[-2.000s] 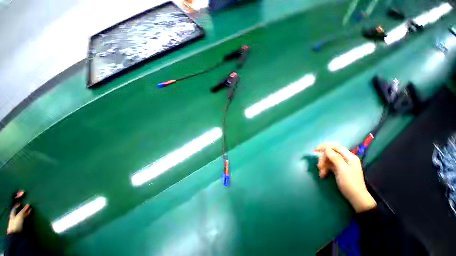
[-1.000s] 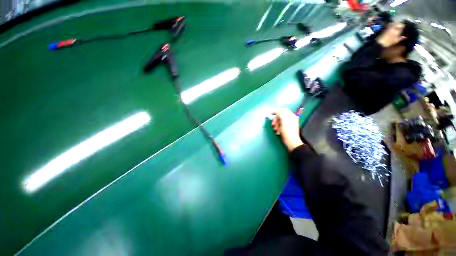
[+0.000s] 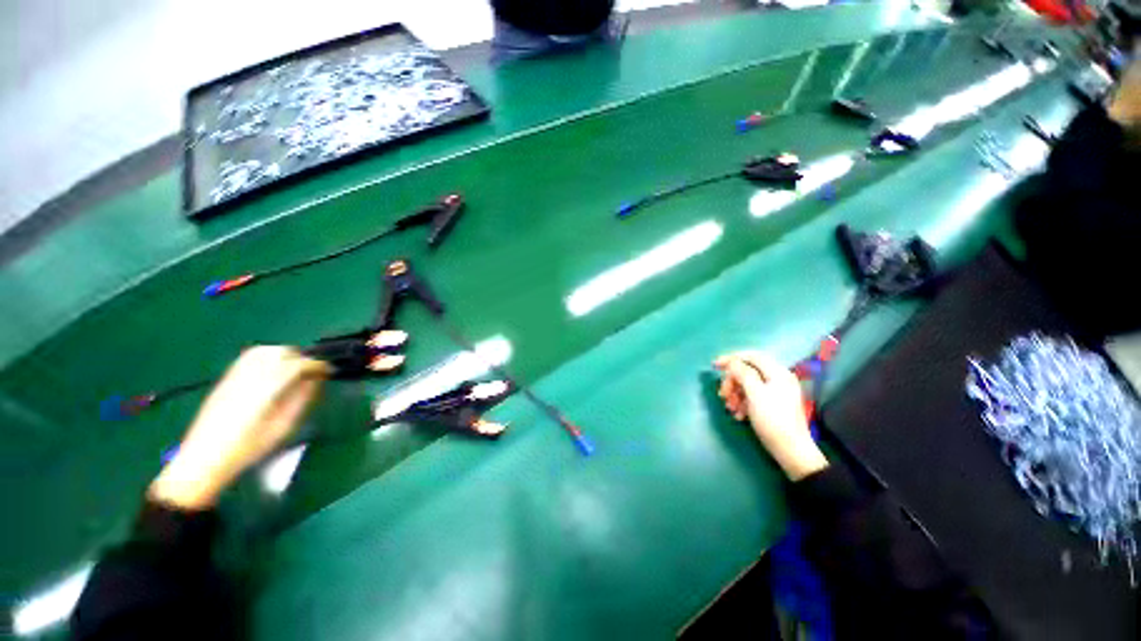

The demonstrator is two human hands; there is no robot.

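Note:
My left hand (image 3: 257, 407), blurred, is over the belt at the left. Its fingertips meet the handle end of a black clamp (image 3: 363, 353) with copper jaws pointing right. A second clamp (image 3: 457, 408) lies just below it, its cable passing under my hand. Whether the fingers grip either is unclear. Their blue plugs show left of the hand, one with a red band (image 3: 125, 406). My right hand (image 3: 770, 403) is curled above the light green worktop edge, fingertips together. Any small part in it is too small to tell.
Other leads lie on the belt (image 3: 526, 225). A tray of silver pieces (image 3: 194, 157) is across the line. At right are a black tray (image 3: 901, 432) with a silver pile (image 3: 1064, 438) and bundled clamps (image 3: 891, 263). A person's dark sleeve (image 3: 1082, 188) is upper right.
My left hand has come into view over the belt from the left, with two clamps now at it. My right hand stays by the black tray with fingers curled. The view has swung.

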